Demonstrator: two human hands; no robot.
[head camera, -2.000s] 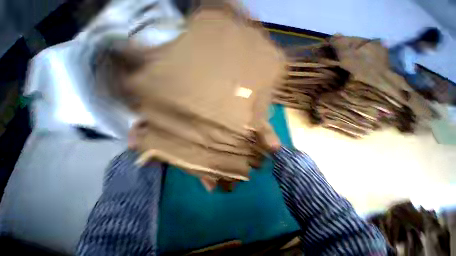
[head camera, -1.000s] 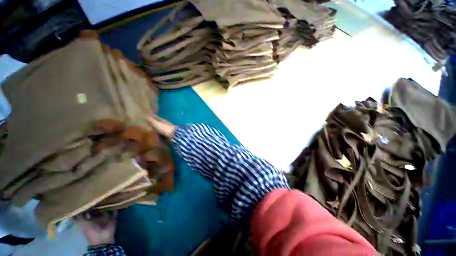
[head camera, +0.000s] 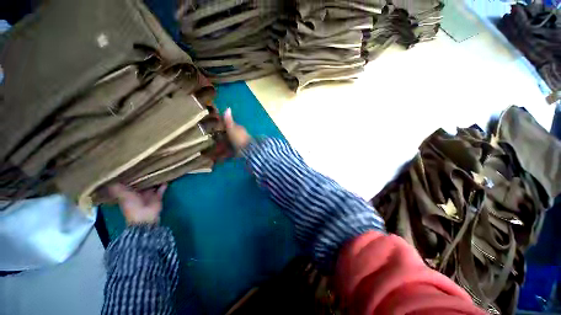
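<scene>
A thick stack of flat brown handbags (head camera: 123, 117) lies at the left on the teal mat (head camera: 215, 227), its layered edges towards me. The top bag has a small pale mark. My left hand (head camera: 140, 202) is at the stack's near lower edge, fingers spread, the fingertips partly hidden against or under the bags. My right hand (head camera: 235, 132) is at the stack's right side, thumb up, beside the reddish-brown corners. It is slightly blurred, and I cannot tell how firmly it touches them.
Neat bag stacks with looped straps (head camera: 326, 43) stand at the back. A loose heap of brown bags with straps and zips (head camera: 461, 203) lies at the right on the pale tabletop (head camera: 344, 132). White sheet material (head camera: 46, 231) is at the left. More dark bags (head camera: 535, 37) are at the far right.
The bag stack sits higher in the picture than before. My left hand has come further into view at its near edge. My right hand stays at its right side, now with the thumb raised.
</scene>
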